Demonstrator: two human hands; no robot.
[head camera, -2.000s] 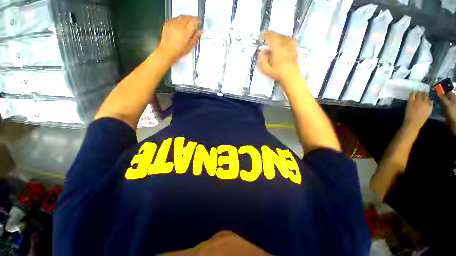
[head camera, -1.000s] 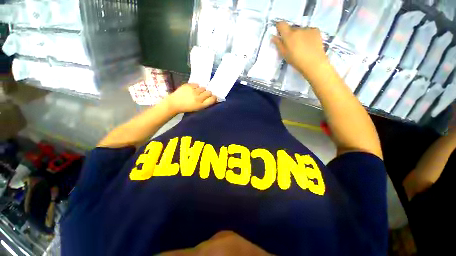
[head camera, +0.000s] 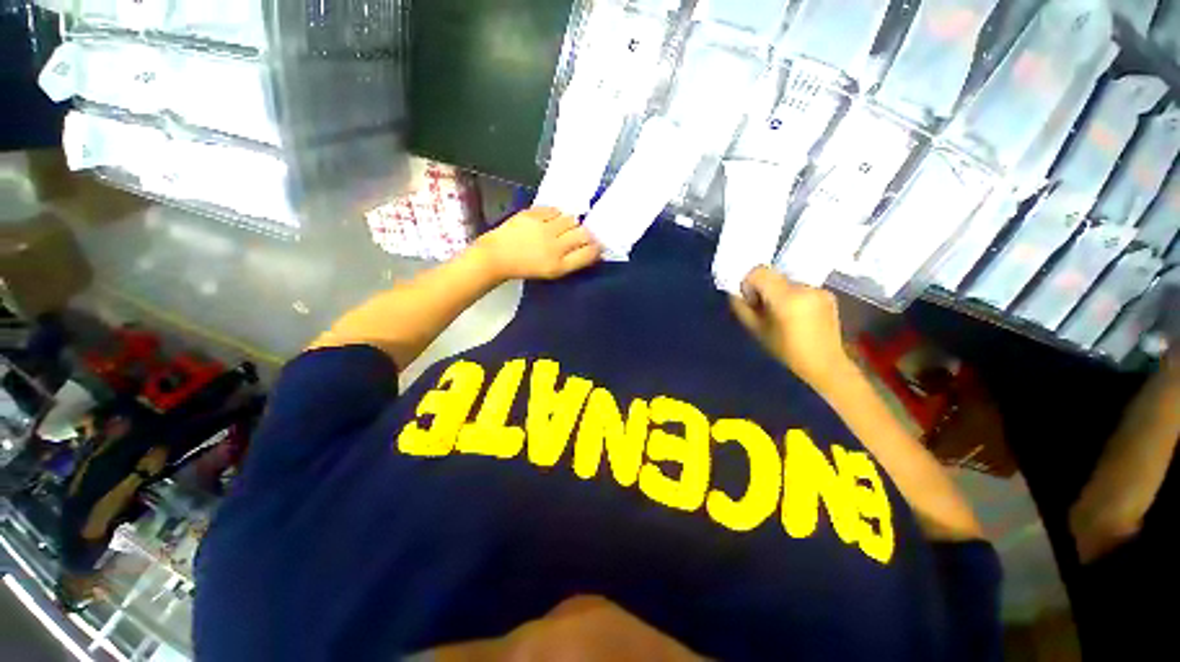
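My left hand (head camera: 541, 243) is at the near edge of a clear blister tray (head camera: 893, 300). Its fingers pinch the near ends of two white pouches (head camera: 643, 188) that reach over the edge, side by side. My right hand (head camera: 792, 314) holds the near end of another white pouch (head camera: 753, 217), further right, which also hangs over the tray edge. The far ends of these pouches lie at the tray pockets. More white pouches lie in rows in the tray. What is inside the pouches cannot be seen.
Stacked filled trays (head camera: 347, 117) stand at the upper left, beside a dark green surface (head camera: 476, 84). A red-and-white checked item (head camera: 425, 213) is at the bench edge. A coworker's forearm (head camera: 1128, 453) is at the right. Red items (head camera: 162, 369) lie lower left.
My right hand has moved from over the tray down to its near edge and taken a pouch end. My left hand still holds pouch ends. The view has shifted, moving the trays right.
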